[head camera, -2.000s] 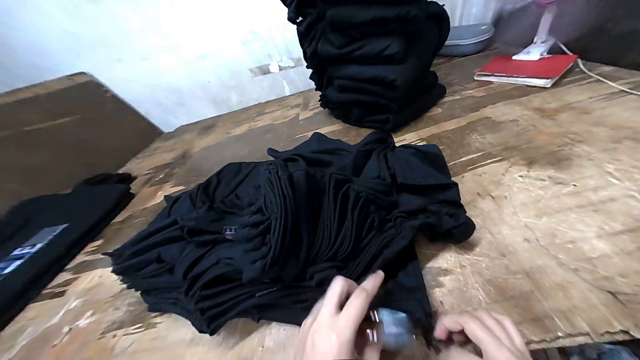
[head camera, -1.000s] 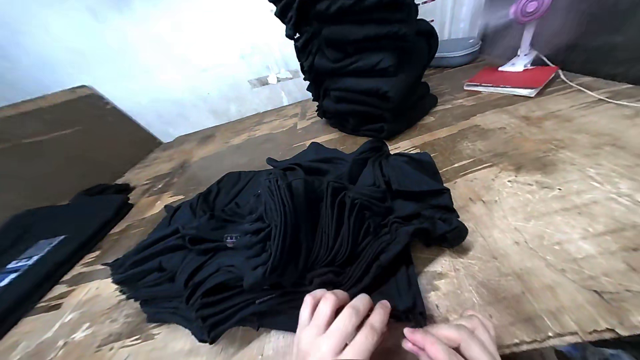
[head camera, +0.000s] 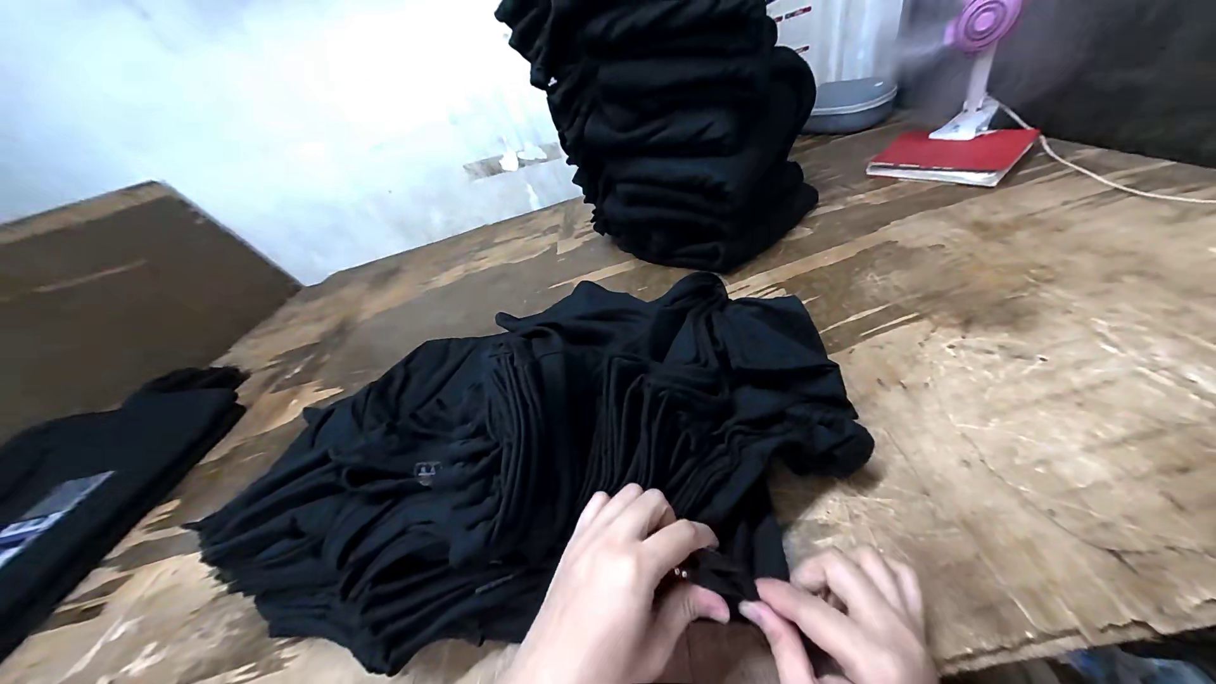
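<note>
A loose pile of black fabric garments (head camera: 456, 456) lies across the middle of the wooden table. At its lower right edge, my left hand (head camera: 622, 589) has its thumb and fingers around a bunched piece of the black cloth, and a small shiny bit shows between them. Just to the right, my right hand (head camera: 845, 613) pinches the edge of the same cloth between thumb and forefinger. The two hands are close together near the table's front edge.
Behind the pile rises a tall stack of folded black garments (head camera: 684, 142). A pink and white fan (head camera: 978, 71) stands on a red book (head camera: 955, 157), with a grey case (head camera: 850, 104) beside it. Folded black cloth (head camera: 114, 456) lies at the left by a wooden board (head camera: 123, 294).
A bluish-grey object seen between my hands two seconds ago no longer shows. Both hands have stayed at the lower right edge of the pile, where their fingers have shifted on the cloth.
</note>
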